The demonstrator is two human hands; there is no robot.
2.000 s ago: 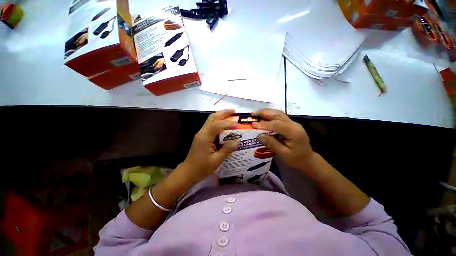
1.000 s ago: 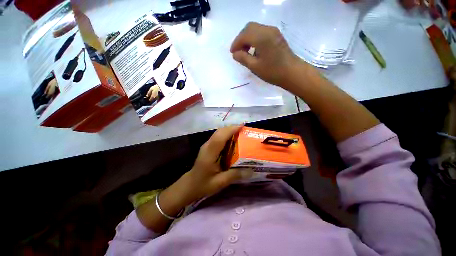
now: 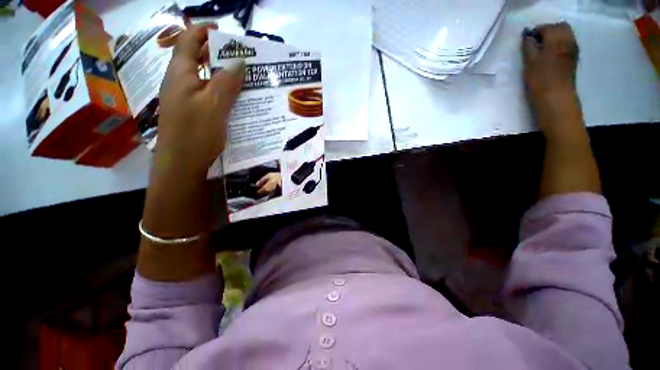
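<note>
My left hand (image 3: 199, 108) holds a retail carton (image 3: 271, 130) upright over the table's front edge. Its white printed face, with cord and plug pictures, is towards me; fingers cover its upper left corner. My right hand (image 3: 551, 69) is a blurred, closed fist on the table at the right. A small dark end of the utility knife (image 3: 534, 36) shows at its fingers; the rest is hidden in the fist.
Other cartons (image 3: 79, 94) stand at the left, one partly behind my left hand. Black hang tabs (image 3: 221, 7) lie at the top. A white sheet (image 3: 347, 87) and a stack of white sheets (image 3: 441, 36) lie on the table (image 3: 463, 108).
My left hand has raised the carton and moved it left, turning its printed face up to view. My right hand has moved right, from above the white sheets to the knife's spot, and closed there.
</note>
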